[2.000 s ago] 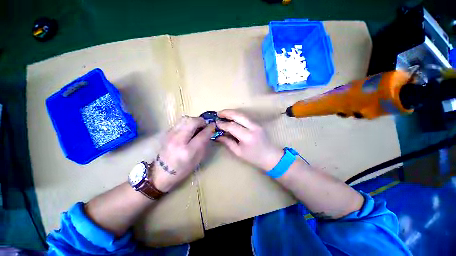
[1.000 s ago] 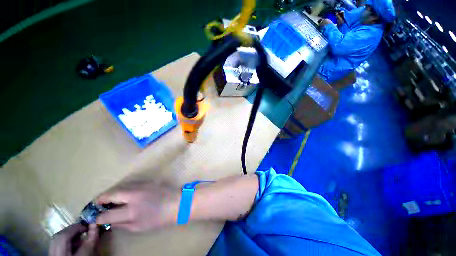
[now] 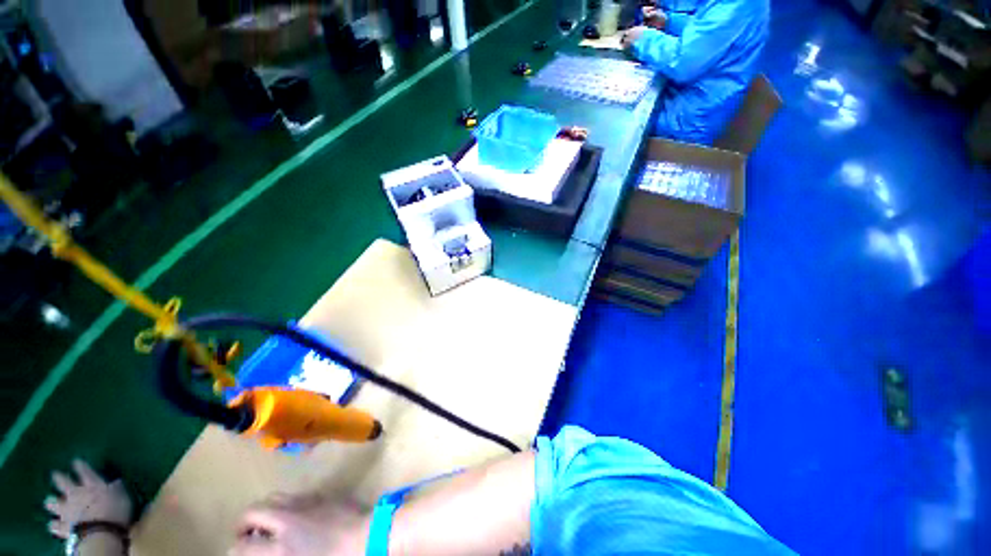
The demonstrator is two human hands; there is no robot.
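My left hand (image 3: 87, 502), with a watch at the wrist, is at the lower left edge, over the green surface beside the cardboard. Its fingers are spread and it appears empty. A dark shape touches or lies beside it, too unclear to name. My right hand (image 3: 291, 526) is blurred and low over the cardboard (image 3: 456, 353); its fingers look bent and I cannot tell if it holds anything. The orange electric screwdriver (image 3: 310, 419) hangs above the cardboard, bit end to the right. Behind it, the blue white-parts bin (image 3: 272, 358) is partly hidden.
A yellow strap (image 3: 109, 277) holds the screwdriver; its black cable (image 3: 435, 407) crosses the cardboard. A white metal box (image 3: 440, 234) stands at the far edge. Beyond are a light blue bin (image 3: 517, 136) on a stack, cardboard boxes (image 3: 679, 223) on the right, and a person in blue (image 3: 712, 54).
The view has swung right and up. My hands, together around the dark unit before, are now apart, the left farther out with fingers spread. The screwdriver now lies more level in view.
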